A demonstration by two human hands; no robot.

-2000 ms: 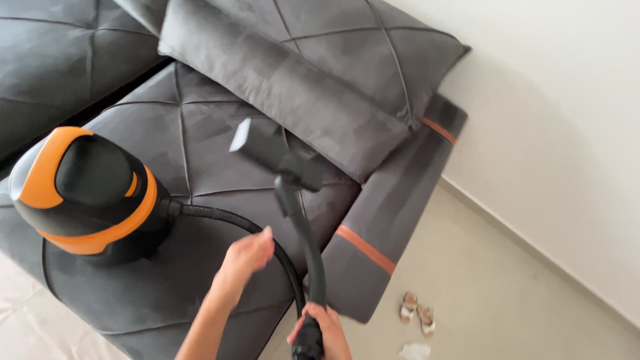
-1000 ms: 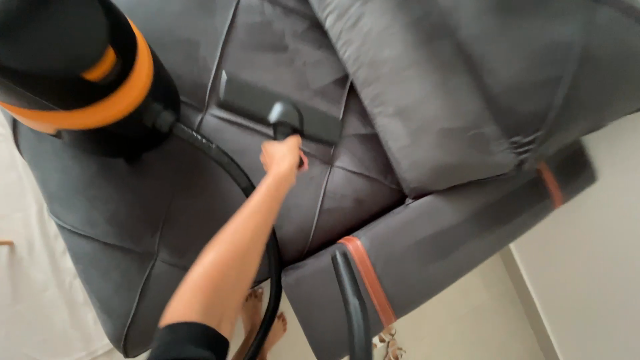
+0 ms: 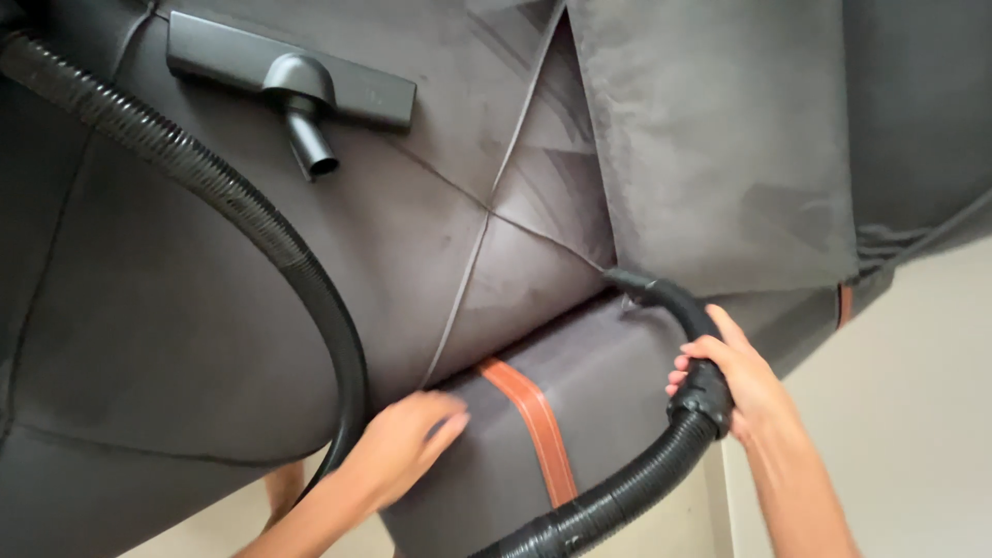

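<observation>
My right hand [image 3: 732, 372] grips the curved black handle tube [image 3: 690, 310] of a vacuum cleaner hose. The tube's narrow end lies at the gap between the grey sofa seat [image 3: 403, 256] and the armrest, beside a grey cushion [image 3: 721, 155]. From the handle, the ribbed hose [image 3: 604, 504] runs down to the lower edge. My left hand [image 3: 418, 434] holds nothing, its fingers partly spread and blurred over the seat's front corner. A wide black floor nozzle [image 3: 349, 85] rests detached on the seat, its round neck towards me.
Another stretch of the hose [image 3: 271, 225] curves across the seat at the left. The armrest [image 3: 480, 457] bears an orange-brown strap [image 3: 539, 434]. A pale wall [image 3: 899, 411] stands at the right. Part of a bare leg [image 3: 284, 488] shows below the seat.
The floor nozzle, on the handle tube two seconds ago and held by a hand one second ago, now lies released on the seat. The bare tube has moved up to the seat-armrest gap. The view is closer.
</observation>
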